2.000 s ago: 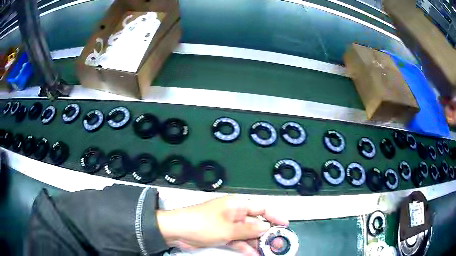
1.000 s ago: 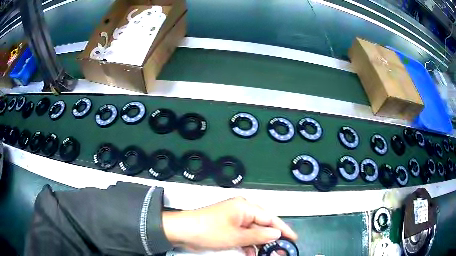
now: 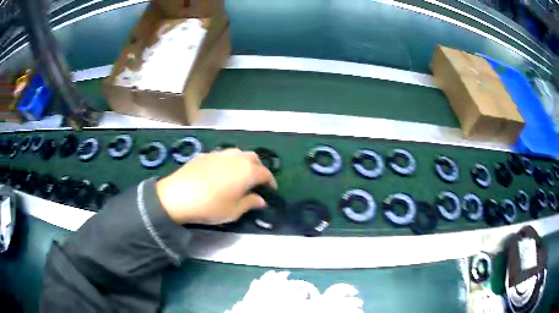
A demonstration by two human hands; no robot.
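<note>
My left hand (image 3: pixel 214 185) is palm down over the belt, blurred, its thumb and index finger apart at a black ring (image 3: pixel 268 211). Whether they grip it is unclear; the hand hides some rings. Another plain black ring (image 3: pixel 308 217) lies just right of it. A ring with a pale C-shaped band (image 3: pixel 358 206) lies further right in the front row. A pile of white C-shaped pieces (image 3: pixel 294 296) is on the green worktop at the bottom. My right hand is not in view.
More rings lie in two rows along the green belt (image 3: pixel 294 186). An open carton (image 3: pixel 147 104) with white pieces stands upper left. A closed carton (image 3: pixel 478 92) and blue tray (image 3: pixel 539 125) are upper right. A metal dish with a dark pad (image 3: pixel 526 269) is lower right.
My left hand has moved from the worktop up and left onto the belt, no longer holding the ring seen earlier. A banded ring now lies in the front-row gap. The white pile is uncovered.
</note>
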